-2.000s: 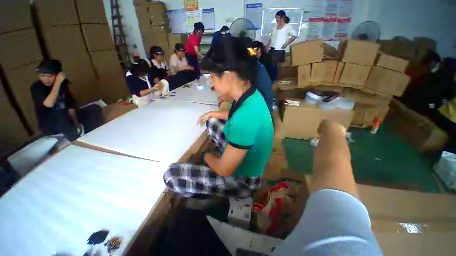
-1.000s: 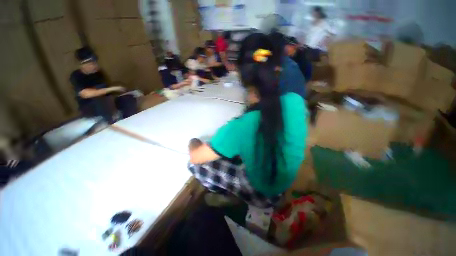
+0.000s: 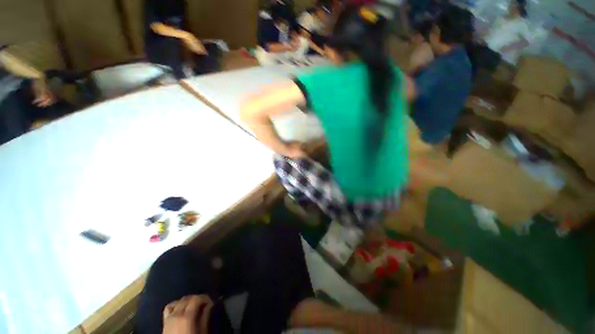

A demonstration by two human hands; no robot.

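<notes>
A dark pile of small parts [image 3: 174, 203] lies on the white table [image 3: 98, 169]. A brown speckled pile [image 3: 188, 218] is beside it, nearer the edge. A small black-and-white piece [image 3: 154, 220], a yellow-green piece [image 3: 162, 227] and a red-pink piece [image 3: 154, 238] lie close by. A short dark stick like a pen [image 3: 95, 236] lies to the left. My left hand [image 3: 188, 314] rests low at my dark-clothed knee, fingers curled; I cannot tell if it holds anything. My right forearm shows blurred at the bottom, and my right hand is not discernible.
A person in a green top [image 3: 359, 130] sits at the table's wooden edge ahead. Other people sit around the table. A bag with red marks [image 3: 385, 258] and cardboard boxes [image 3: 499, 176] stand to the right, by the green floor [image 3: 515, 248].
The view has turned down and right, so the piles sit higher in the picture. My left hand has come into view. My raised right arm has come down low. The person in green has leaned over.
</notes>
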